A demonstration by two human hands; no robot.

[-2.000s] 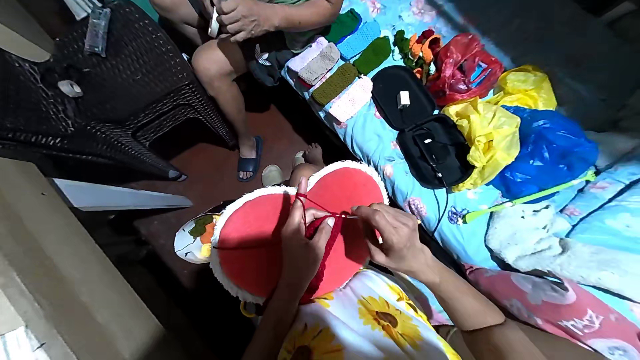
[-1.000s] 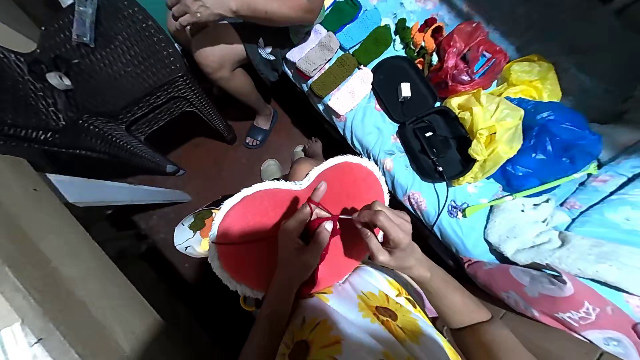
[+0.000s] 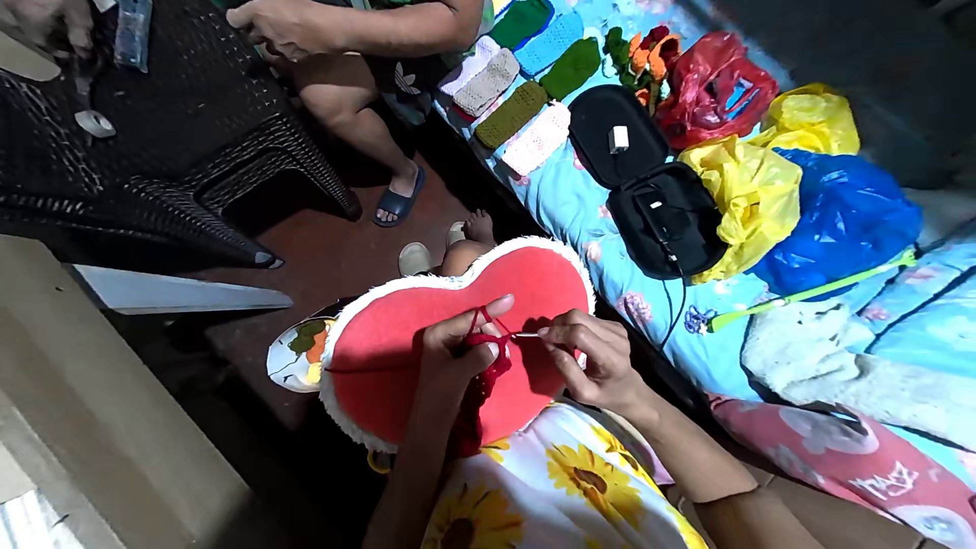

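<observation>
My left hand [image 3: 456,345] pinches a dark red crochet piece [image 3: 494,366], with yarn looped over its raised index finger. In my right hand [image 3: 591,352] is a thin crochet hook [image 3: 526,335], its tip at the top edge of the piece. The piece hangs below my left thumb, partly in shadow. Both hands are above a red heart-shaped cushion [image 3: 381,324] with white fluffy trim, which lies on my lap over a sunflower-print cloth [image 3: 587,476]. A strand of yarn runs left across the cushion.
On the bed to the right lie crocheted rectangles [image 3: 511,114], an open black case [image 3: 663,221] with a cable, yellow [image 3: 751,206], red [image 3: 713,88] and blue [image 3: 839,213] plastic bags and a green stick [image 3: 816,291]. Another person's hand [image 3: 282,27] is near a black woven-pattern plastic table [image 3: 152,130].
My left index finger has lowered since one second ago, and my right hand stays close beside it with the hook. The other person's hands have shifted.
</observation>
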